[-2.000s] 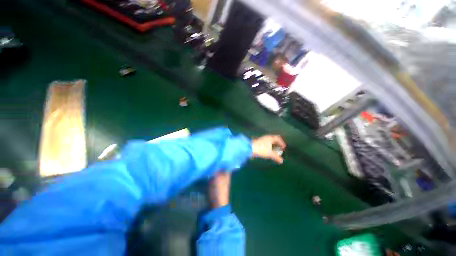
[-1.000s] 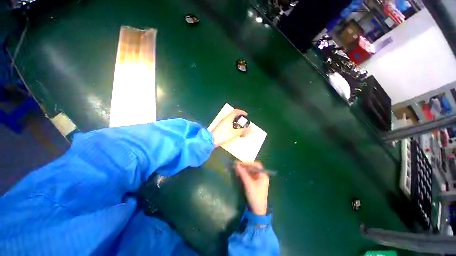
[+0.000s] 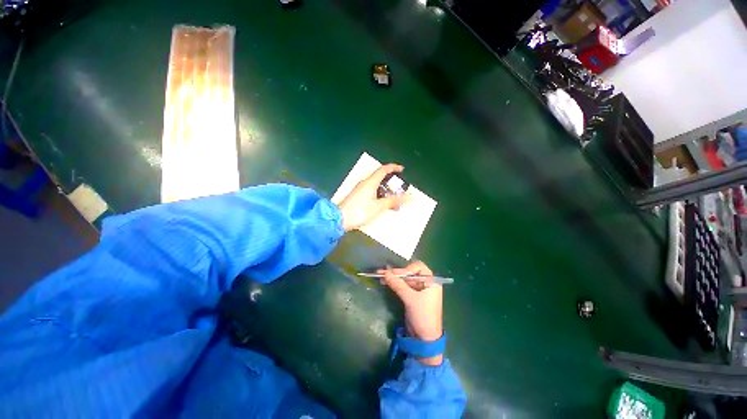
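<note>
My left hand (image 3: 368,202) holds a small black module (image 3: 393,186) with a shiny pale face between thumb and fingers, over a white paper sheet (image 3: 416,226) lying tilted on the green surface (image 3: 491,213). My right hand (image 3: 419,299), below the sheet, grips a thin silver pen-like tool (image 3: 434,280), perhaps tweezers. Its pointed end faces left, apart from the module. A blue band (image 3: 420,344) is around the right wrist.
A long glossy pack with orange-tan stripes (image 3: 201,106) lies at left. Similar small modules lie at the upper middle (image 3: 382,74) and right (image 3: 586,308). A green tray (image 3: 636,403) is at lower right. Metal-framed shelving (image 3: 696,176) stands at right.
Two seconds ago my left arm reached further right, over the right arm; it came back with the module over the sheet. Since one second ago, both hands have barely moved; the tool shows more clearly.
</note>
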